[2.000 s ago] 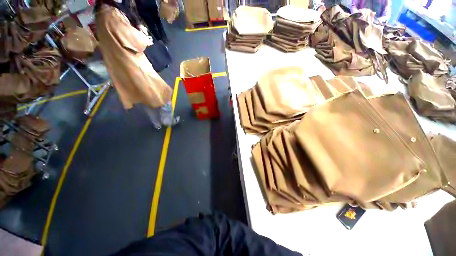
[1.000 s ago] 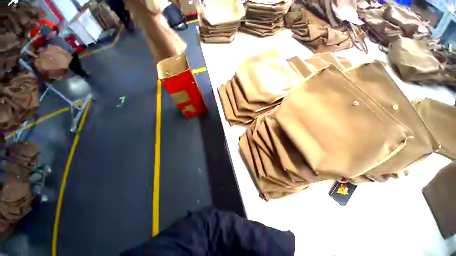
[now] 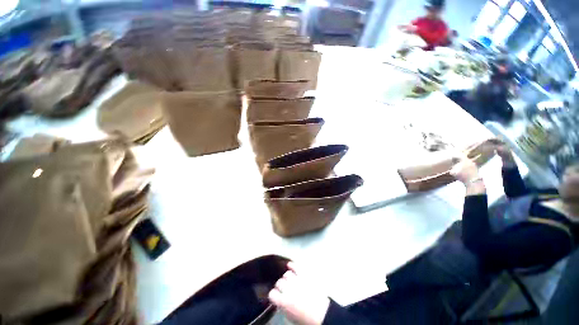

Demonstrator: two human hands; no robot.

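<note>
A brown bag lies at the bottom edge, its dark mouth open and its lower part cut off. My right hand is at the right end of the bag's rim, fingers closed over the edge. A small pale patch shows on the inside wall near my fingers. My left hand is not in view. A row of standing brown bags runs away from me just beyond, the nearest two with dark mouths open.
Flattened bags are piled at the left, with a phone beside them on the white table. More standing bags fill the back. At right a seated person holds a brown bag. Another person in red is behind.
The view has swung right, from the floor and stacked bags to the standing row and the seated person. My right hand and the open bag have come into view.
</note>
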